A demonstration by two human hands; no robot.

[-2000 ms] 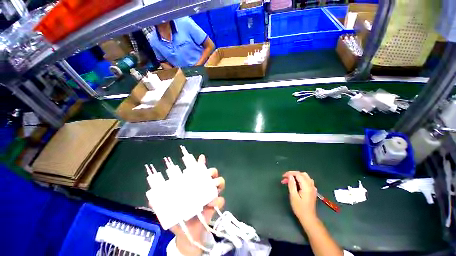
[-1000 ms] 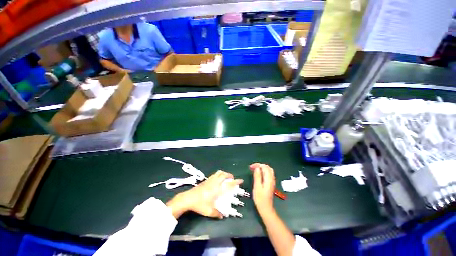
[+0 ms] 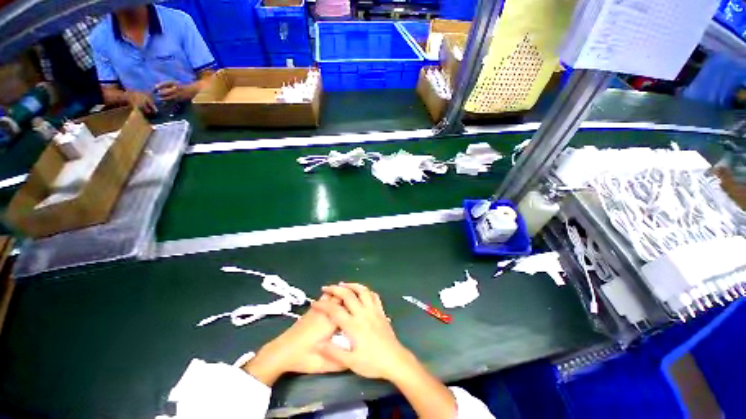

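My left hand (image 3: 298,342) lies on the green worktop over white power adapters. Only a small white part of the adapters (image 3: 341,340) shows between the hands. My right hand (image 3: 364,331) lies on top of my left hand and the adapters, its fingers over the left fingers. Two bundled white output cords (image 3: 274,301) run out to the left of my hands and lie on the worktop. How many adapters are under the hands is hidden.
A red-handled tool (image 3: 429,308) and a white scrap (image 3: 460,291) lie right of my hands. Behind are a small blue box (image 3: 496,228) with a white bottle and a metal post. A full packing tray (image 3: 668,279) is at right. More adapters (image 3: 402,168) lie on the belt. A person sits opposite.
My right hand has moved left from beside the red-handled tool onto my left hand and the adapters. The adapters' pins are now covered. The view has turned right, showing more of the tray.
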